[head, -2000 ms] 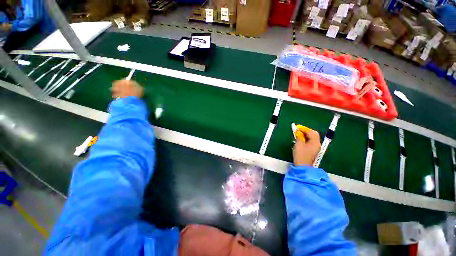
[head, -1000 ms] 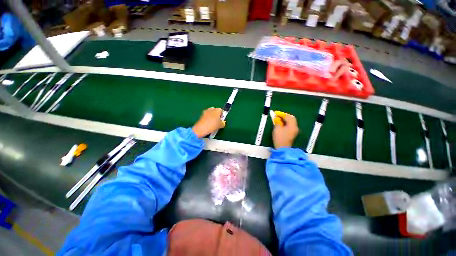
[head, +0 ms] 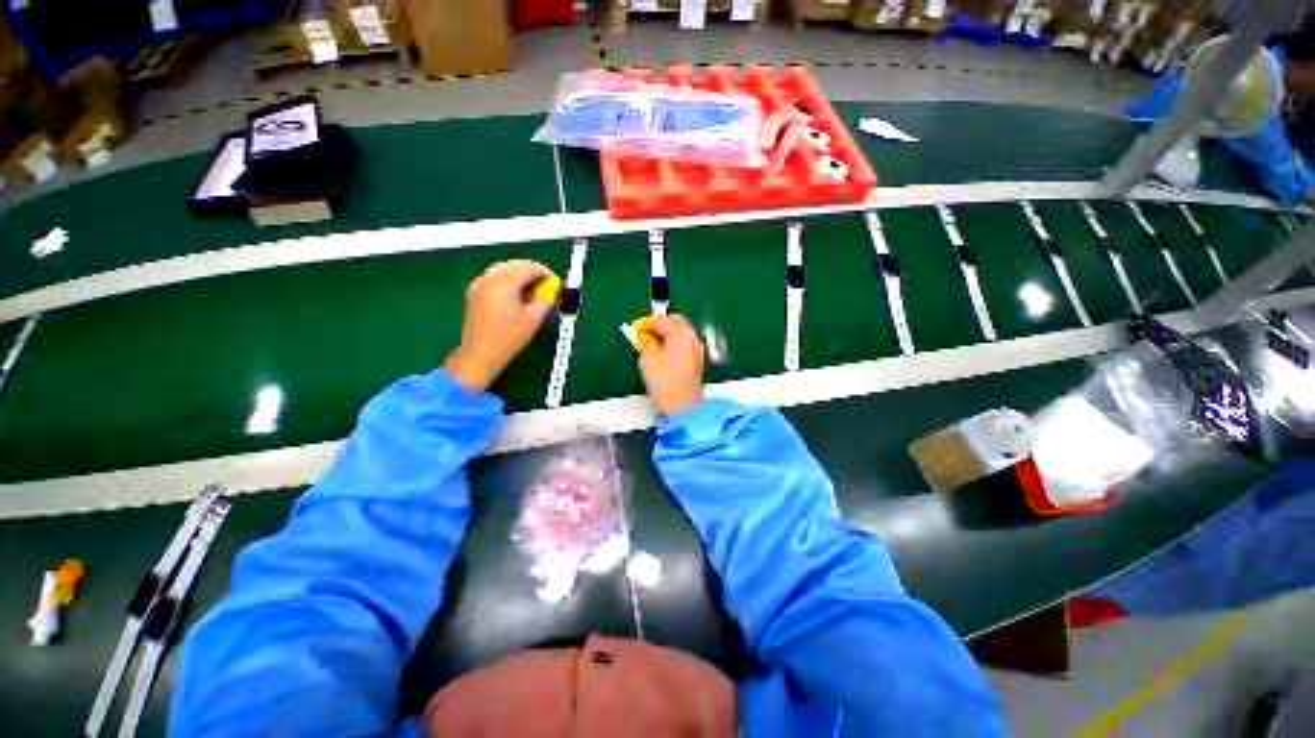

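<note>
Slim white bands with dark centres lie across the green belt. One band lies just right of my left hand, whose yellow-covered fingertip is close beside its dark centre; whether the fingers touch or hold anything is unclear. My right hand pinches a small yellow-and-white piece at the lower end of another band. A third band lies further right. A pinkish pile on clear plastic lies on the near bench between my forearms.
Two bands and an orange-and-white item lie on the near bench at left. A red tray with a bagged blue item and black boxes stand beyond the belt. A carton and red bin stand near right.
The view has turned right. My left hand came from far left to a band, and its fingers are now beside that band. The bands have shifted right relative to the red tray.
</note>
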